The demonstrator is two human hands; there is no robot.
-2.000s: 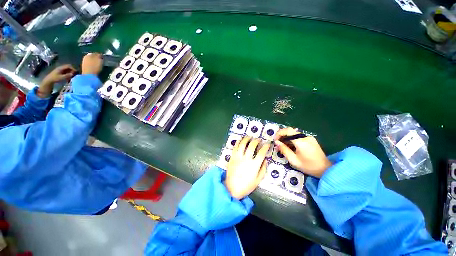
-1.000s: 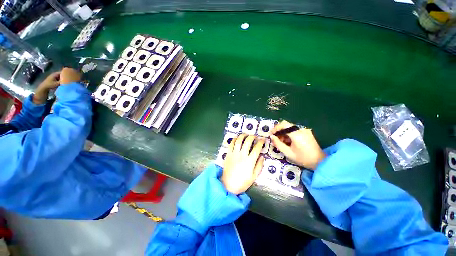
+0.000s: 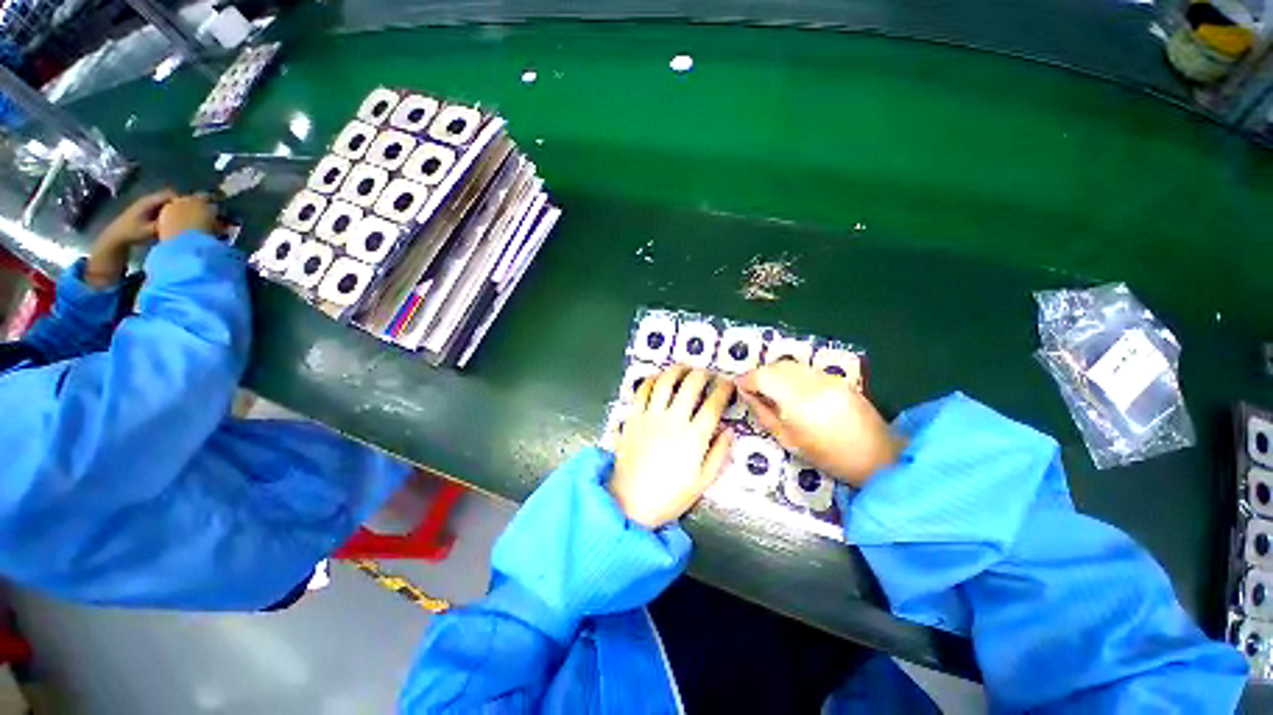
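Note:
A panel of pale square units with dark round centres (image 3: 757,462) lies flat on the green bench in front of me. My left hand (image 3: 670,447) rests palm down on its left middle part, fingers slightly spread. My right hand (image 3: 817,416) lies over its right part, thumb and fingertips pinched together beside my left fingertips. The units under both hands are hidden. No tool shows clearly in my right hand now. A loose heap of thin tan pins (image 3: 769,277) lies just beyond the panel.
A thick leaning panel stack (image 3: 405,224) stands at left. A clear plastic bag with a white label (image 3: 1114,374) lies at right. Another dark-edged panel (image 3: 1258,538) is at the right edge. A person's hands (image 3: 161,224) work at far left. White scraps (image 3: 680,63) lie beyond.
My right hand has turned flatter over the panel, and the black pen-like tool seen in it before no longer shows. My left hand stays on the panel. The other person's hands have moved left and down.

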